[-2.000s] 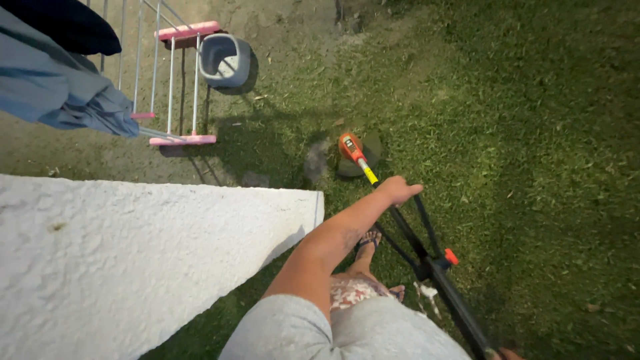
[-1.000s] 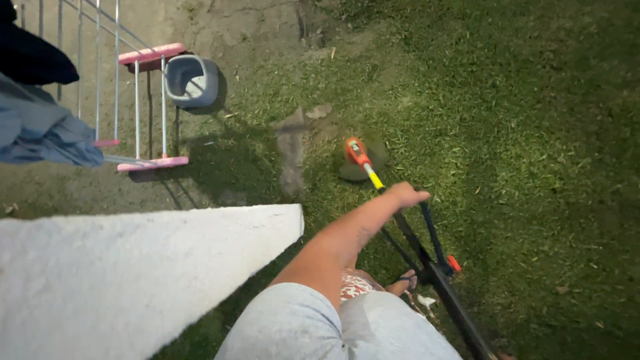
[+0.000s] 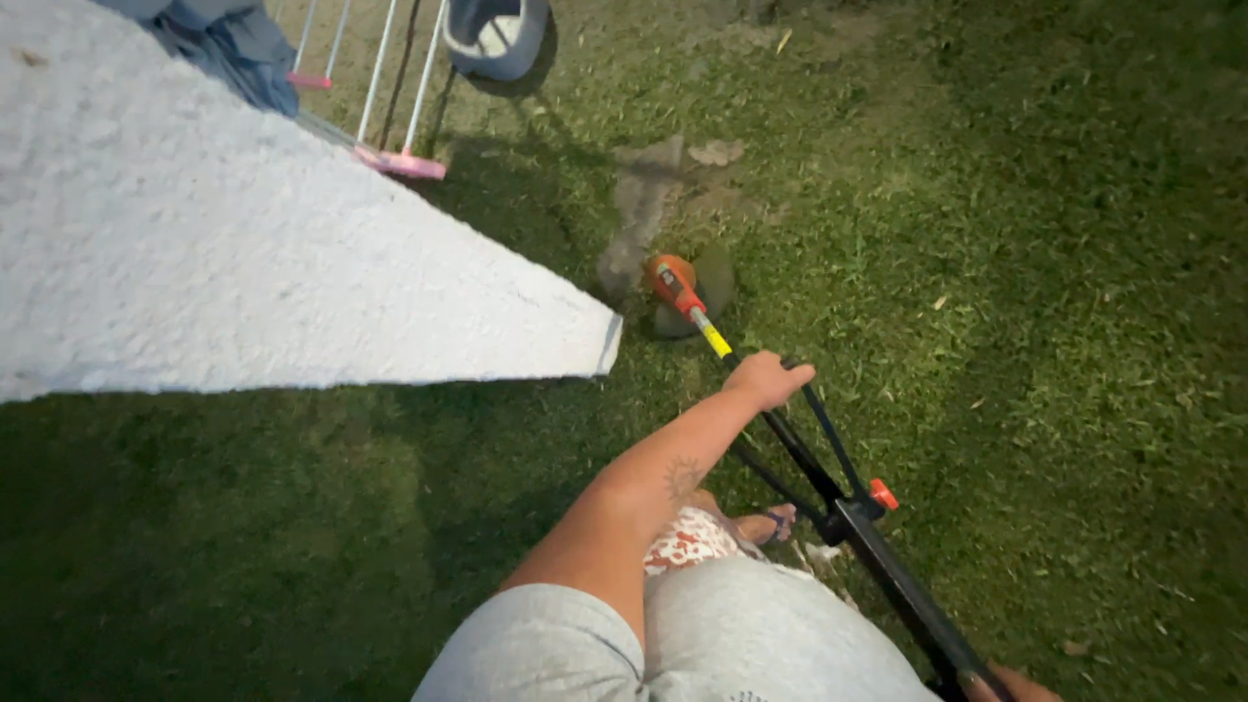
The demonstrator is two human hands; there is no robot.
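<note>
My left hand (image 3: pixel 770 380) is closed on the front loop handle (image 3: pixel 827 429) of a string trimmer, just behind the yellow band on its shaft (image 3: pixel 799 448). The trimmer's orange head (image 3: pixel 673 280) is low over the grass, with a translucent round blur around it, near the wall's pointed end. A red knob (image 3: pixel 883 494) sits at the handle's clamp. My right hand (image 3: pixel 1019 685) is at the bottom edge, around the rear of the black shaft; most of it is cut off by the frame.
A white rough-plastered wall (image 3: pixel 292 244) reaches in from the left, its corner close to the trimmer head. Beyond it stand a drying rack with pink feet (image 3: pixel 414 166), hanging blue cloth (image 3: pixel 234 58) and a grey plastic tub (image 3: pixel 502 49). Grass and a bare patch (image 3: pixel 643 205) surround the head.
The view has turned and shifted clearly. The trimmer head is now close by the wall's corner, with my left hand still on the loop handle.
</note>
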